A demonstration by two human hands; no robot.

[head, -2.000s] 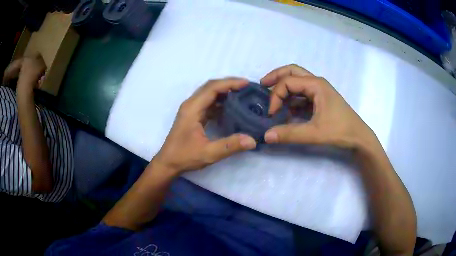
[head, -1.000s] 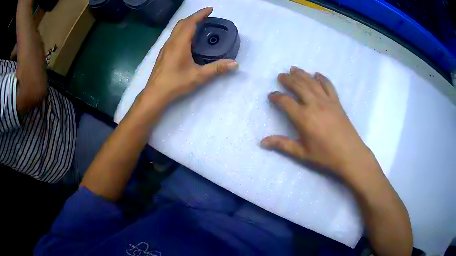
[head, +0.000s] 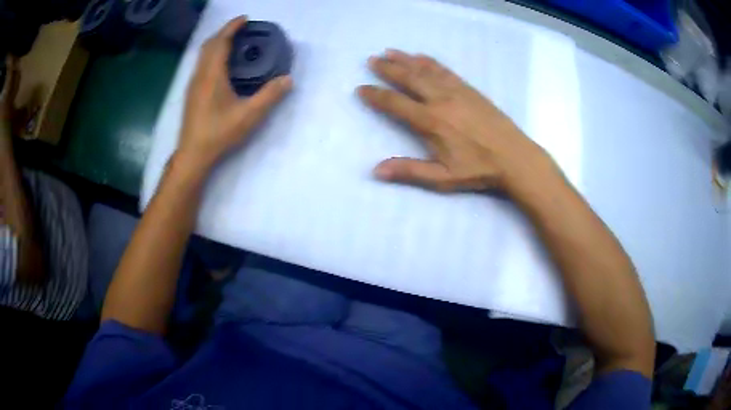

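Note:
A dark grey plastic housing (head: 261,58) with a central round hole stands on the white foam sheet (head: 321,216), near its upper left part. My left hand (head: 215,104) is around the housing, fingers on its left side and thumb at its lower right edge. My right hand (head: 449,124) is over the middle of the sheet, fingers apart, palm down, holding nothing that I can see.
An open cardboard box (head: 56,76) and dark housing stacks (head: 160,16) are at the upper left on the green bench top (head: 112,136). A neighbour in a striped shirt (head: 52,248) sits at left. A blue tray (head: 625,18) is at the upper right.
The housing went from between both hands to the sheet's upper part, with my left hand around it. My right hand has let go and opened. The view has shifted.

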